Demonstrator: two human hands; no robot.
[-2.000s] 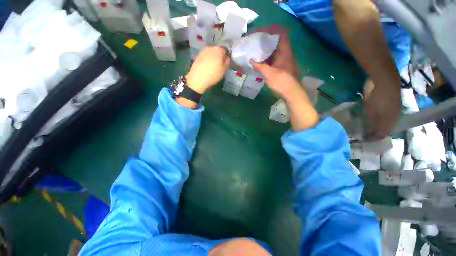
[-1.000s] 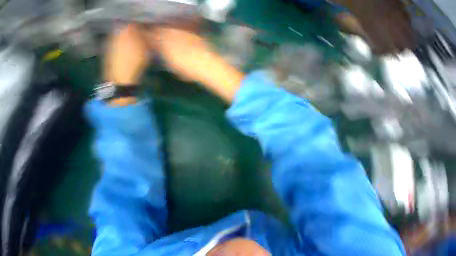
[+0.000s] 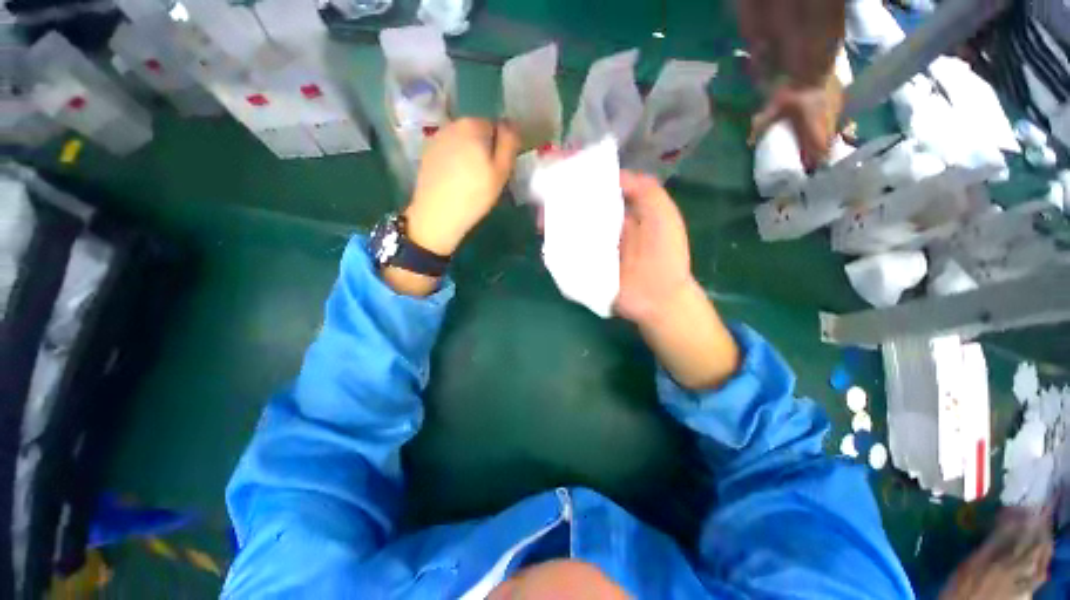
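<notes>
My right hand [image 3: 659,256] holds a white wrapped product [image 3: 583,229] upright in front of me, the palm at its right side. My left hand [image 3: 460,176], with a black wristwatch, is at the open carton [image 3: 533,100] just left of the wrapped product; its fingertips are near the carton's left side, and whether they grip it cannot be told. Two more open cartons [image 3: 607,99] [image 3: 675,111] stand just right of that one. Another open carton [image 3: 419,100] stands behind my left hand, with something whitish inside its top. The wrapped product partly hides the cartons' lower parts.
Cartons with red marks [image 3: 288,111] stand at the upper left. A black-edged tray [image 3: 53,340] lies at left. Another person's hand [image 3: 804,117] touches white bundles at upper right; another hand [image 3: 1003,557] shows at lower right. A metal bar [image 3: 950,307] crosses above flat cartons [image 3: 927,410] at right.
The view has shifted and is sharp again. My hands, blurred together at the upper left one second ago, are now apart near the centre, with a white wrapped product in my right hand.
</notes>
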